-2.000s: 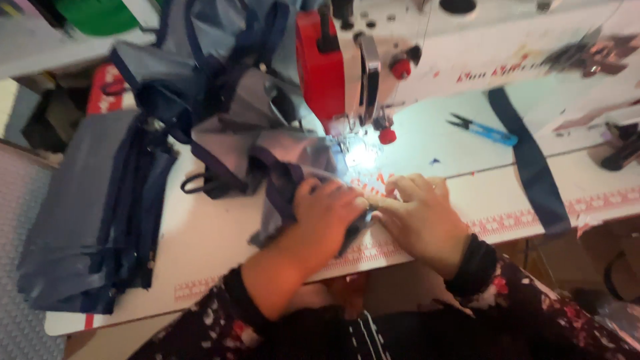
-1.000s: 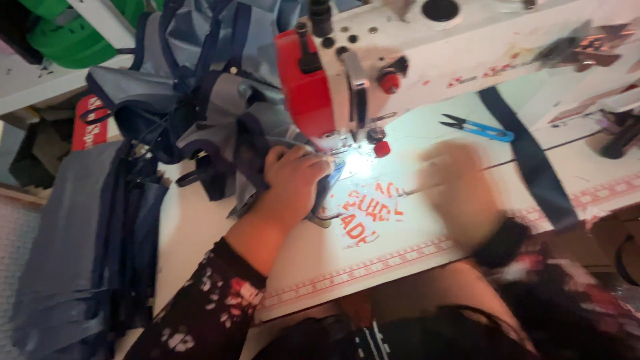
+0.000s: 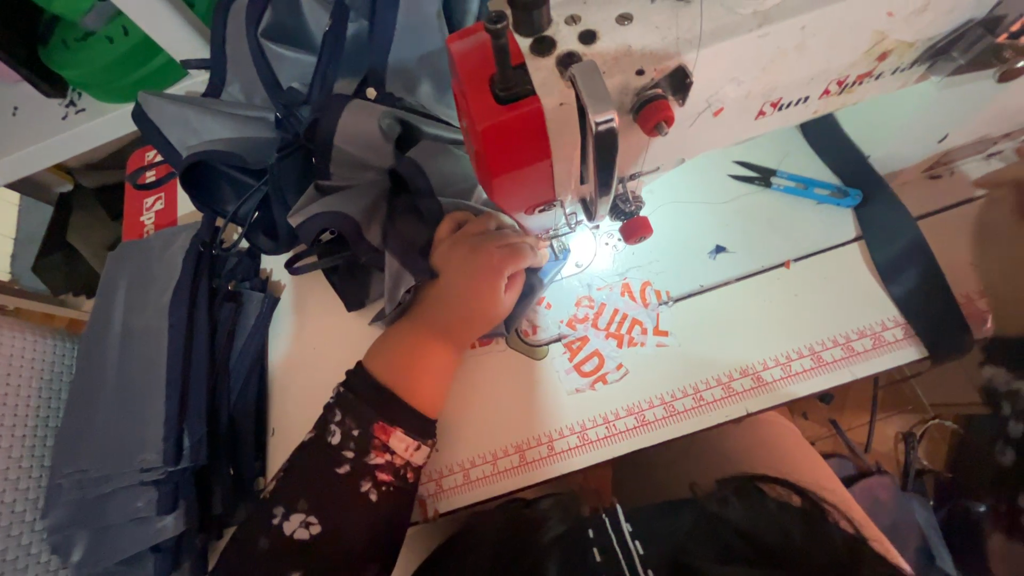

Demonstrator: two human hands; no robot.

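Observation:
My left hand (image 3: 484,268) grips the edge of a grey fabric piece with navy binding (image 3: 400,204), close beside the lit needle area of the sewing machine (image 3: 512,136). Its fingertips are near the presser foot (image 3: 560,246), where a bit of blue fabric shows. The rest of the fabric bunches up to the left and behind the machine head. My right hand is out of view. Blue-handled thread snips (image 3: 800,184) lie on the machine bed, beside a dark navy strip (image 3: 896,240).
A stack of folded grey and navy fabric pieces (image 3: 128,360) lies at the left. A printed red ruler tape (image 3: 664,408) runs along the table's front edge. Torn lettered stickers (image 3: 608,328) mark the bed. A green container (image 3: 104,52) stands upper left.
My right hand has left the fabric, moved right and gone out of view. My left hand remains on the fabric beside the needle area.

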